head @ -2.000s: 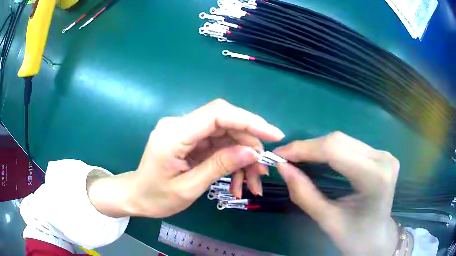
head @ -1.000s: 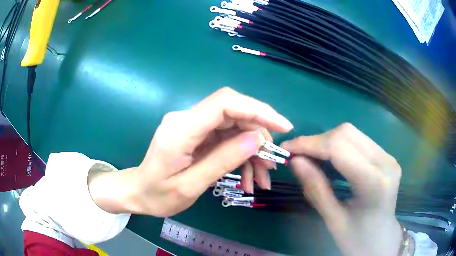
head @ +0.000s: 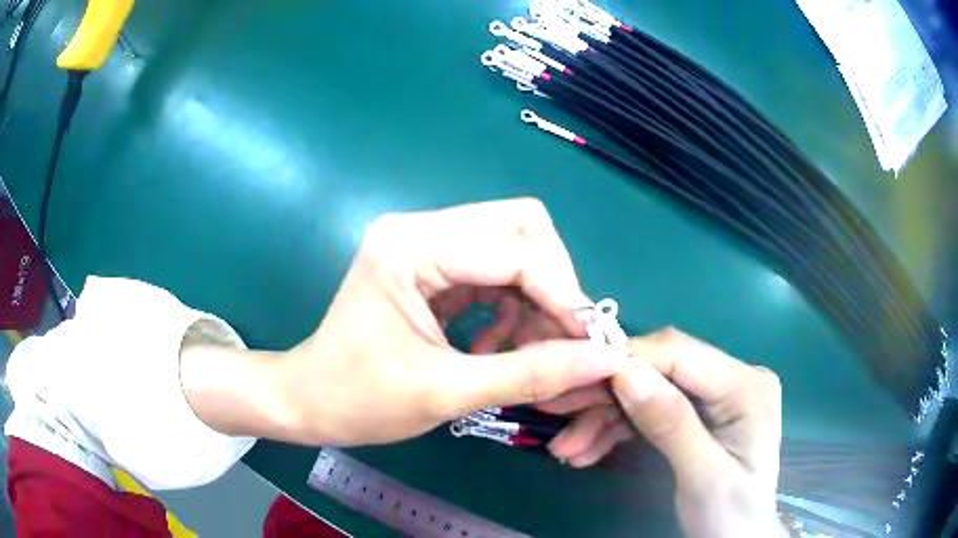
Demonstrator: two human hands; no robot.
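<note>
My left hand (head: 420, 326) pinches the end of a cable lead between thumb and forefinger. My right hand (head: 693, 420) grips the same lead end from the right, its fingertips touching my left thumb. A silvery ring terminal (head: 605, 308) sticks up between my fingertips, with part of a white marker sleeve (head: 607, 334) below it; whether one or two leads are held cannot be told. Behind and below my hands lies a bundle of black leads (head: 541, 427) with white sleeves and ring ends, mostly hidden by my hands.
A large fanned bundle of black leads (head: 725, 147) runs from top centre to the right edge, one lead (head: 555, 128) slightly apart. The yellow heat gun handle (head: 97, 34) and its cord are upper left. A steel ruler (head: 404, 504) lies at the near edge, a white paper (head: 888, 79) upper right.
My left thumb and forefinger have closed on the lead ends, and the ring now points upward. My right hand has moved in against the left. The view has shifted, so the heat gun shows less.
</note>
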